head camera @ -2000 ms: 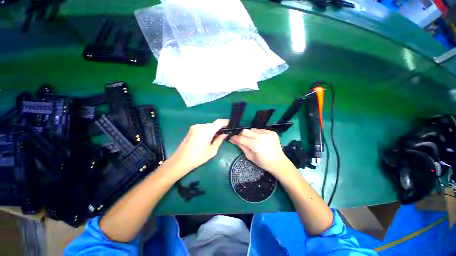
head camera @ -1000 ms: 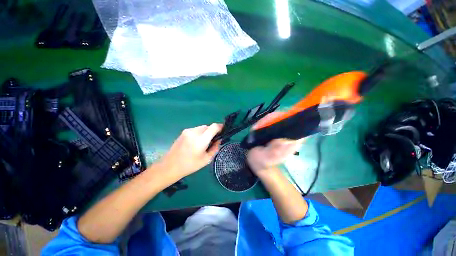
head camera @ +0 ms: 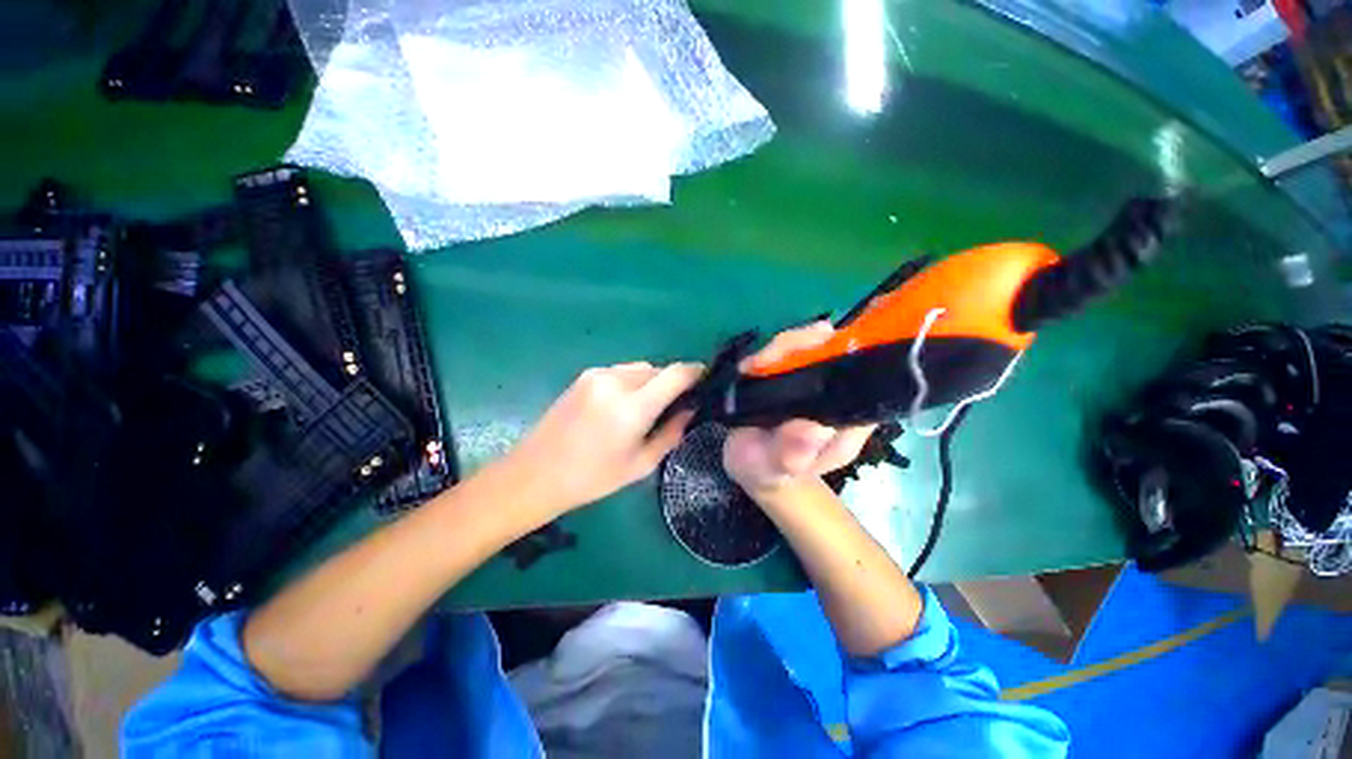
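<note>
My left hand (head camera: pixel 615 430) holds one end of a black plastic bracket (head camera: pixel 722 368), just above the bench. My right hand (head camera: pixel 801 445) is wrapped around an orange and black electric screwdriver (head camera: pixel 919 319). The tool lies nearly level, its front end against the bracket near my left fingers; its bit is hidden. The tool also hides most of the bracket. The round screw dish (head camera: pixel 712 501) lies below my hands, partly covered by my right hand.
Black brackets (head camera: pixel 297 371) are piled at left, with another (head camera: pixel 200 67) at upper left. A bubble-wrap bag (head camera: pixel 534 119) lies at the back. Small black clips (head camera: pixel 541 546) lie left of the dish, more at its right. A black bulk with white wires (head camera: pixel 1231 445) is far right.
My right hand has left the bracket and taken the screwdriver from the bench. Its front end has moved against the bracket. My left hand still holds the bracket.
</note>
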